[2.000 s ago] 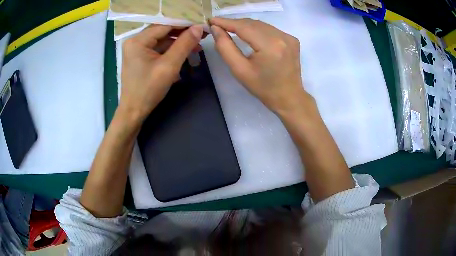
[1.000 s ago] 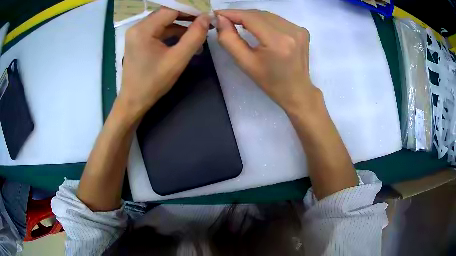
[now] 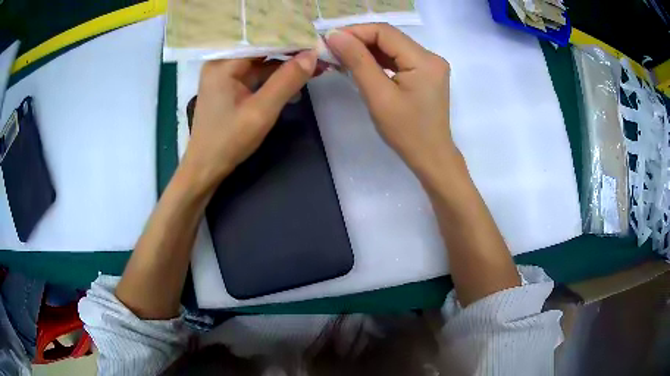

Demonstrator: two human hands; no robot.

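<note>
An adhesive sheet (image 3: 209, 22) with tan rectangles and white edges lies at the top of the view. My left hand (image 3: 239, 110) pinches its lower white edge between thumb and index finger. My right hand (image 3: 397, 88) pinches the same edge close beside it, near the corner of a tan rectangle. Exactly what the fingertips lift is too small to tell. A black housing (image 3: 283, 213) lies flat on the white foam mat (image 3: 499, 147) below my hands; its upper end is partly hidden by my left hand.
Another black housing (image 3: 28, 172) lies on a mat (image 3: 95, 132) at left. A blue parts bin (image 3: 532, 28) with tan scraps is at top right. A clear bag of adhesive sheets (image 3: 606, 147) and waste frames (image 3: 643, 147) lie at right. A cardboard carton (image 3: 624, 275) is lower right.
The adhesive sheet shows more fully than a second ago, partly because the view has shifted. My hands stay close together at its edge; my right thumb and finger have opened slightly.
</note>
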